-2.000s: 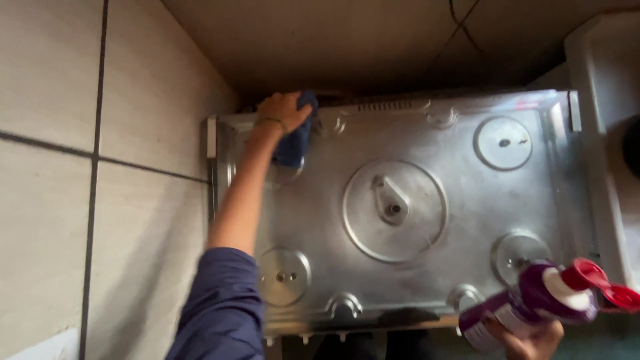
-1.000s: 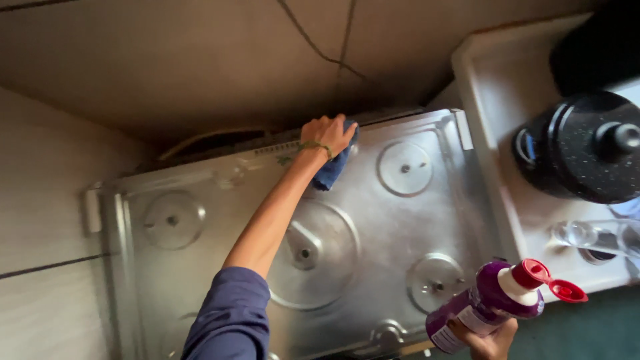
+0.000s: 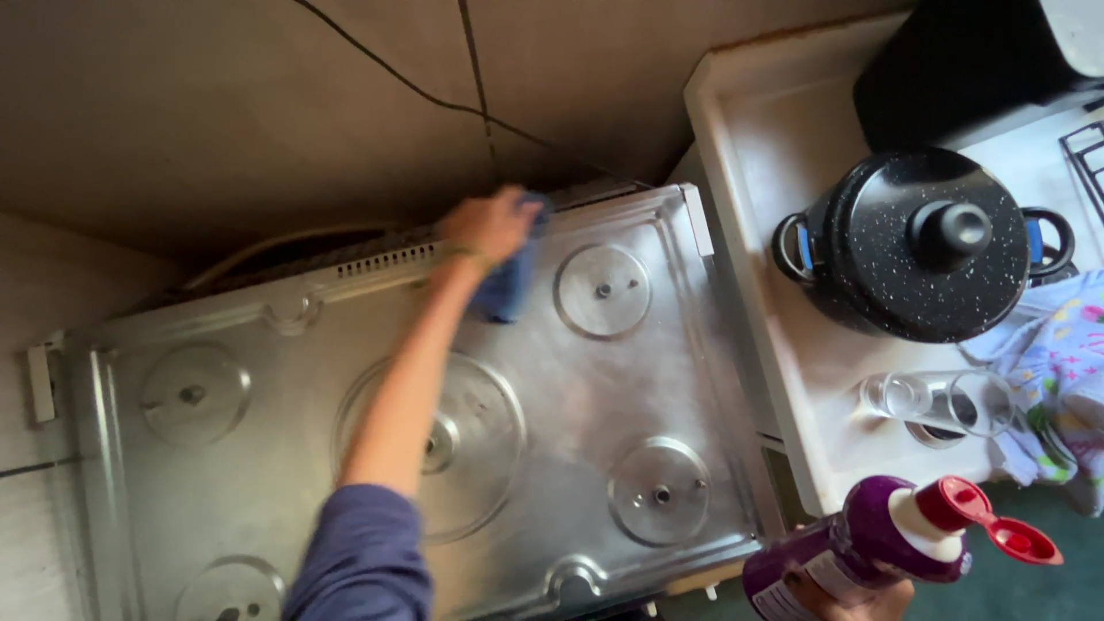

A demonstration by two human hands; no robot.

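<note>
My left hand grips a dark blue cloth and presses it on the back edge of a stainless steel gas cooktop, left of the rear right burner recess. The hand is somewhat blurred. The burner recesses show without burner caps or grates. At the lower right, my right hand holds a purple plastic bottle whose red flip cap is up. The bottle is tilted, its cap end toward the right, in front of the cooktop's right corner. It hides part of the fingers.
Right of the cooktop is a white sink counter with a raised rim. On it stand a speckled black enamel pot with its lid on, a clear glass, a patterned cloth and a black container. A cable runs along the tiled wall.
The cloth in my left hand has moved rightward along the cooktop's back edge from the rear left corner. My right hand still holds the bottle. The view has swung right, showing more of the counter.
</note>
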